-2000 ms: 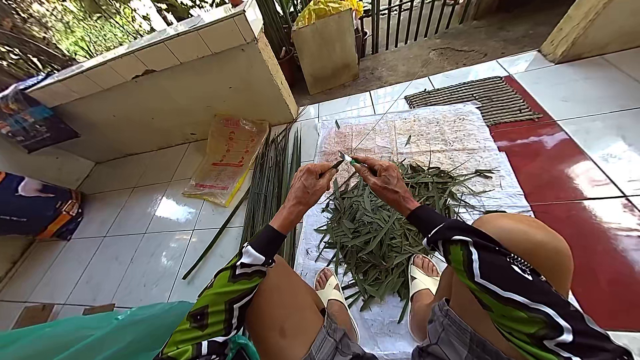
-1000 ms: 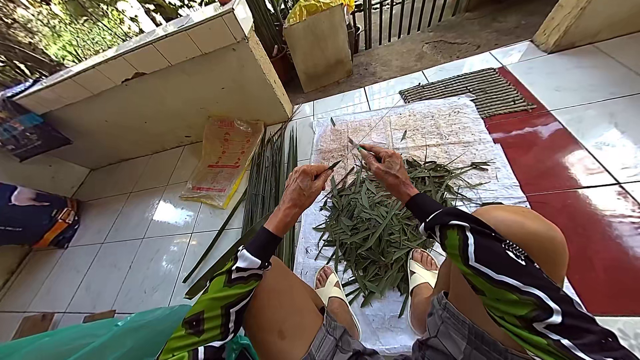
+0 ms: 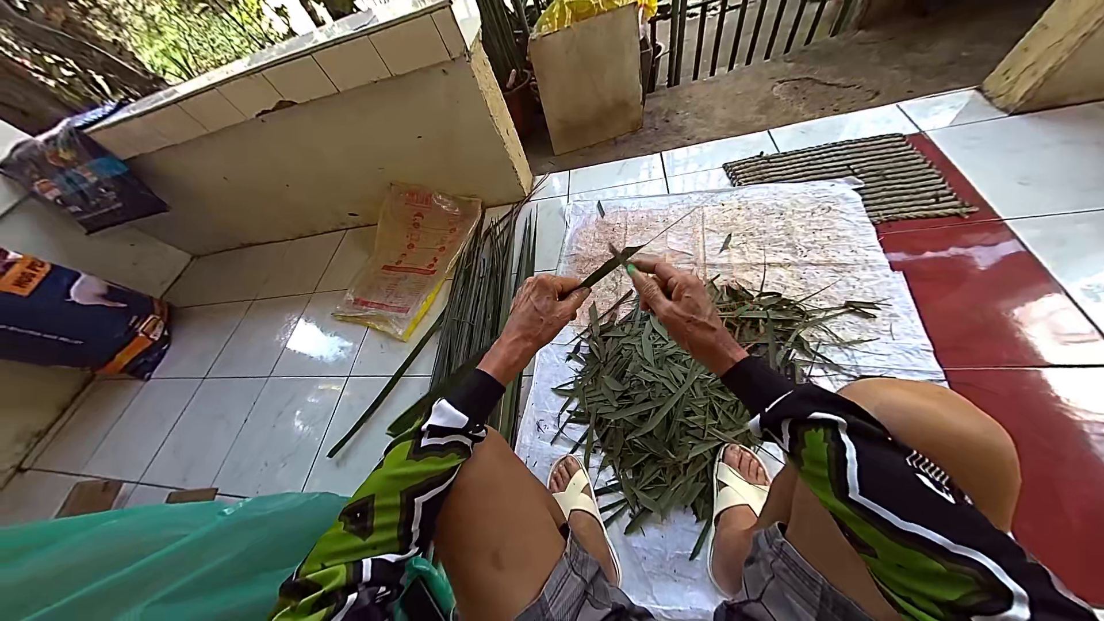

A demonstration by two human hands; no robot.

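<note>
My left hand (image 3: 542,312) grips a folded dark green leaf strip (image 3: 609,266) that points up and to the right. Close beside it, my right hand (image 3: 681,302) pinches a small tool with a green part at the thumb; its dark tip lies against the strip, and its exact kind cannot be told. A thin fibre runs up and right from the strip's end. Below both hands, a heap of cut green leaf pieces (image 3: 655,414) lies on a white woven sheet (image 3: 793,224). Long uncut leaf strips (image 3: 483,302) lie in a bundle on the left.
A printed plastic sack (image 3: 414,259) lies on the tiles beside the long strips. A ribbed mat (image 3: 854,172) is at the sheet's upper right corner. Green plastic (image 3: 172,552) covers the lower left. A low wall (image 3: 345,155) and a bulky printed bag (image 3: 73,315) stand at the left.
The hands have come closer together than one second ago, and a wider leaf strip now shows between them. The heap looks much the same.
</note>
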